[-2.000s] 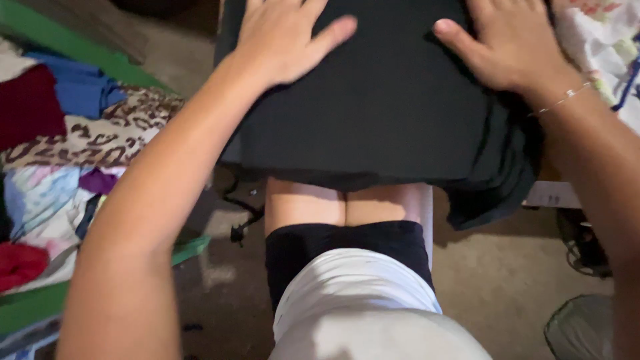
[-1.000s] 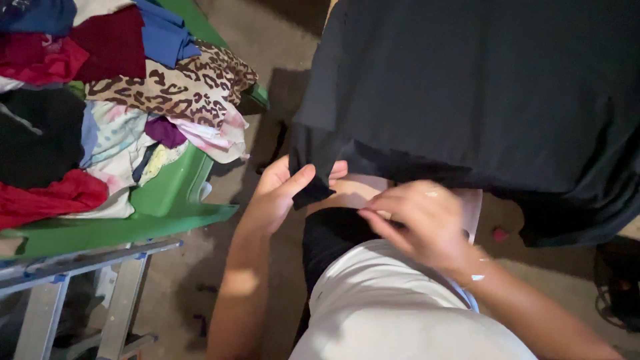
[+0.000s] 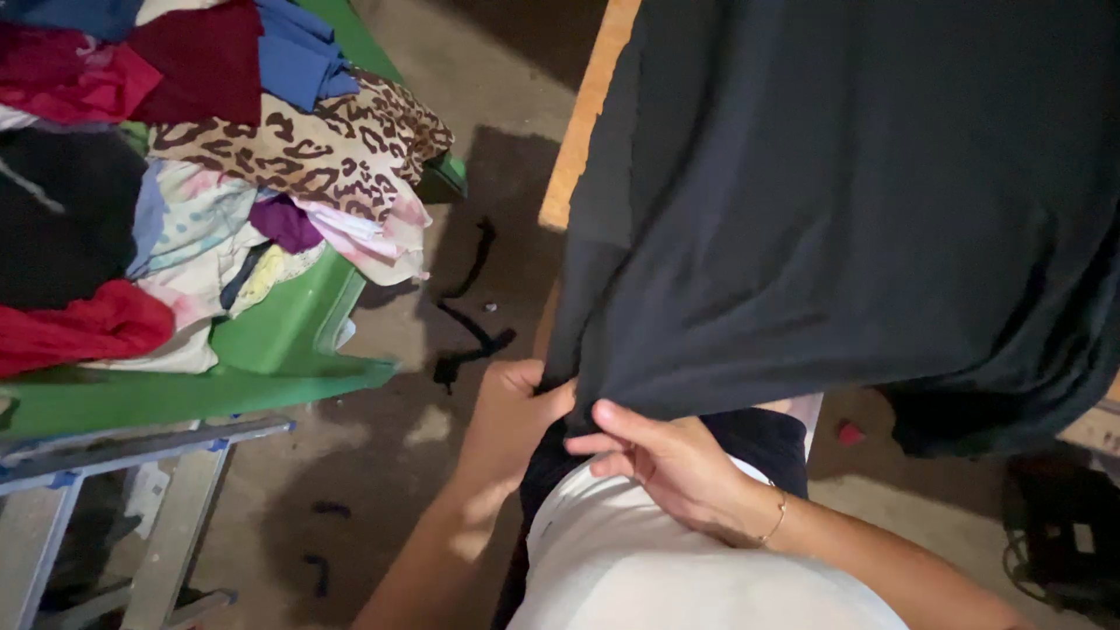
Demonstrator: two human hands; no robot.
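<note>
Black fabric point(image 3: 814, 201) lies over a wooden table point(image 3: 586, 122) and hangs past its near edge. My left hand point(image 3: 516, 420) pinches the fabric's near left corner between thumb and fingers. Close beside it, my right hand point(image 3: 656, 455) has its thumb against the same hanging edge, with the fingers curled under; a thin bracelet circles that wrist. A straight fold or layered edge runs along the left side of the cloth. The fabric partly hides the fingertips of both hands.
At left, a green plastic container point(image 3: 306, 385) holds a pile of mixed clothes, with a leopard-print cloth point(image 3: 289, 149) on top. Below it stands a metal ladder point(image 3: 184, 507). Dark scraps point(image 3: 472, 324) lie on the floor. A black object with a cable point(image 3: 1063, 525) is at lower right.
Two seconds ago both hands lay flat and spread on the black fabric. Now they are together at its near left corner. The view has shifted left.
</note>
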